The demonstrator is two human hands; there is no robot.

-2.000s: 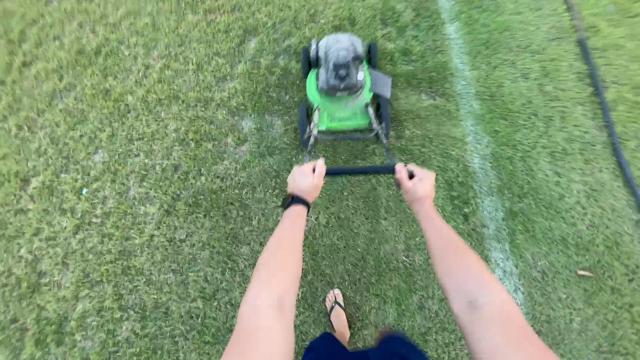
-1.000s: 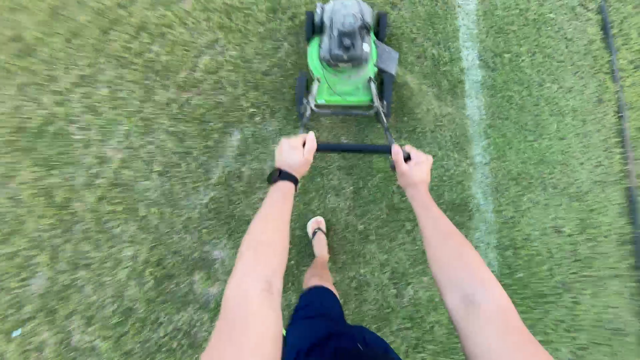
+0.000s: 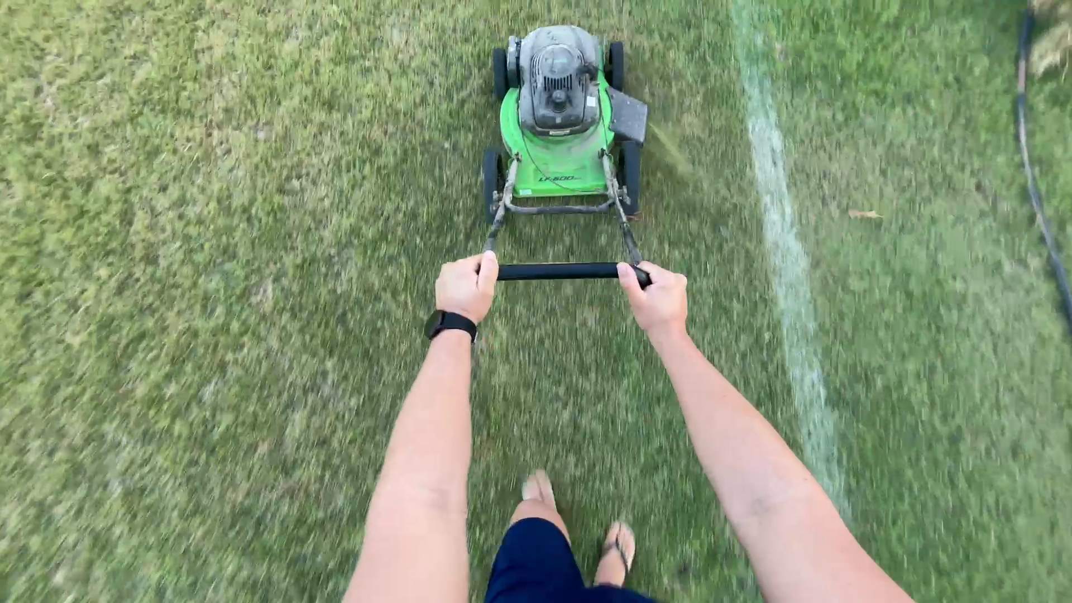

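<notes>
A green walk-behind lawn mower [image 3: 557, 163] with a dusty grey engine [image 3: 559, 79] stands on the grass ahead of me. Its black padded handlebar [image 3: 557, 271] runs crosswise between my hands. My left hand [image 3: 466, 286], with a black watch on the wrist, is closed around the bar's left end. Around the right end my right hand [image 3: 657, 297] is closed, its thumb on top. A grey side discharge chute [image 3: 627, 115] sticks out on the mower's right, and clippings blur beside it.
A painted white line [image 3: 783, 234] crosses the lawn right of the mower. Farther right lie a dry leaf [image 3: 865, 214] and a dark hose [image 3: 1032, 176]. Below the handlebar are my feet in flip-flops, the right one [image 3: 618, 548] near my dark shorts.
Both hands have kept hold of the handlebar. My feet have shifted, and two now show where one did a second ago. The line and hose have changed position in view.
</notes>
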